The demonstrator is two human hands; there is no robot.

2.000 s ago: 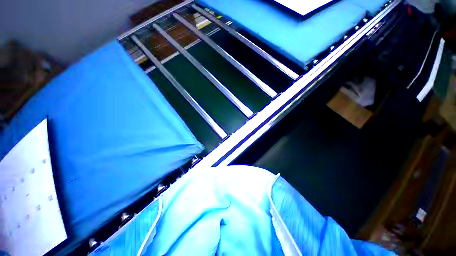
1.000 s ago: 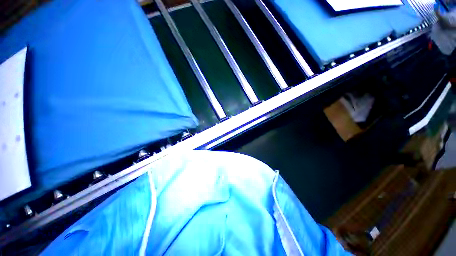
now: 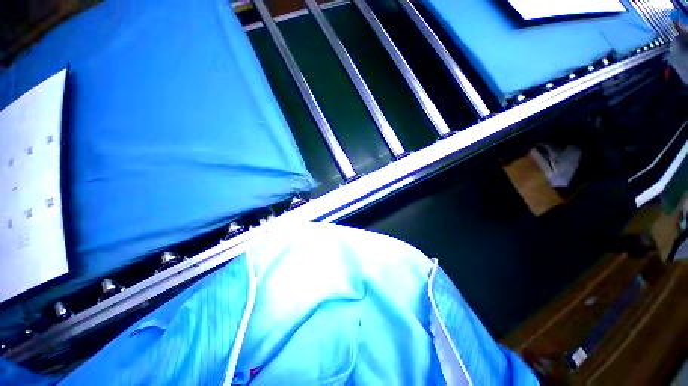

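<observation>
Neither of my hands is in view; only my light blue smock shows at the bottom. A white panel (image 3: 34,188) with a thin dark edge and small grey marks lies on a blue padded carrier (image 3: 173,143) at the left, cut off by the left edge. A second white panel (image 3: 566,6) lies on another blue carrier (image 3: 528,53) at the upper right, cut off by the top edge.
Silver rollers (image 3: 370,98) cross the gap between the carriers. A silver conveyor rail (image 3: 422,162) runs diagonally in front of my body. Brown cardboard (image 3: 530,186) is below the rail at the right. Part of a person (image 3: 680,45) shows at the right edge.
Over two seconds the view has turned, so the rail lies flatter. Since one second ago, the scene has shifted slightly right, showing more of the left panel.
</observation>
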